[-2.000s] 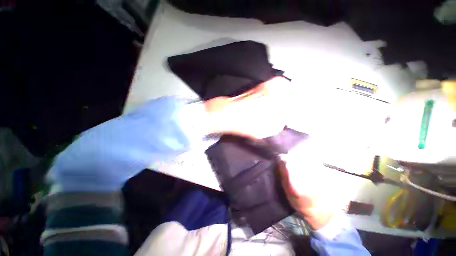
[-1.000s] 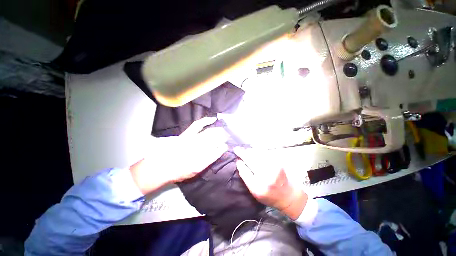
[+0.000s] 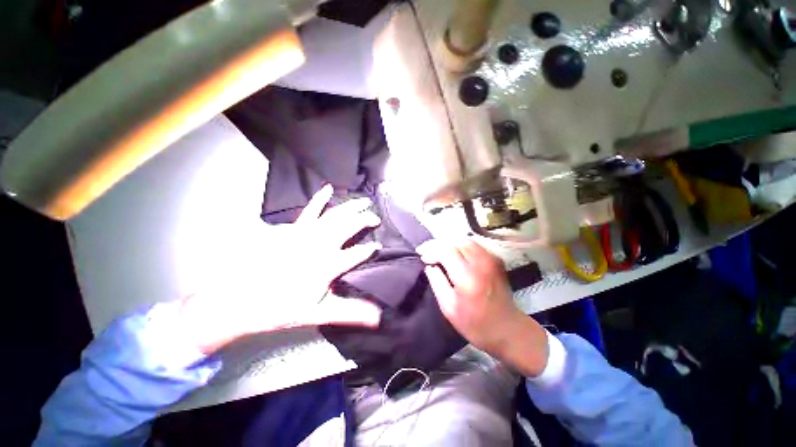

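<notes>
A dark black-purple garment panel [image 3: 388,301] lies from the machine table over its near edge onto my lap, with folds around my hands. My left hand [image 3: 292,262] lies flat on the panel's left side with its fingers spread, washed out by glare. My right hand [image 3: 471,284] pinches the panel's right side with thumb and fingers near the needle area. The cream sewing machine head [image 3: 585,87] stands at the upper right. Its needle and presser foot area [image 3: 441,209] is close above the panel's right edge, mostly lost in glare.
A lit lamp [image 3: 166,96] hangs over the upper left. Yellow [image 3: 586,257] and red [image 3: 618,244] handle loops lie right of my right hand, beside dark loops. A small black scrap [image 3: 524,277] lies by the near edge. Pale thread [image 3: 407,374] loops over my lap.
The view has shifted, so the machine head appears nearer and larger. My left hand's fingers have spread over the panel. My right hand still pinches the cloth, now closer to the needle area.
</notes>
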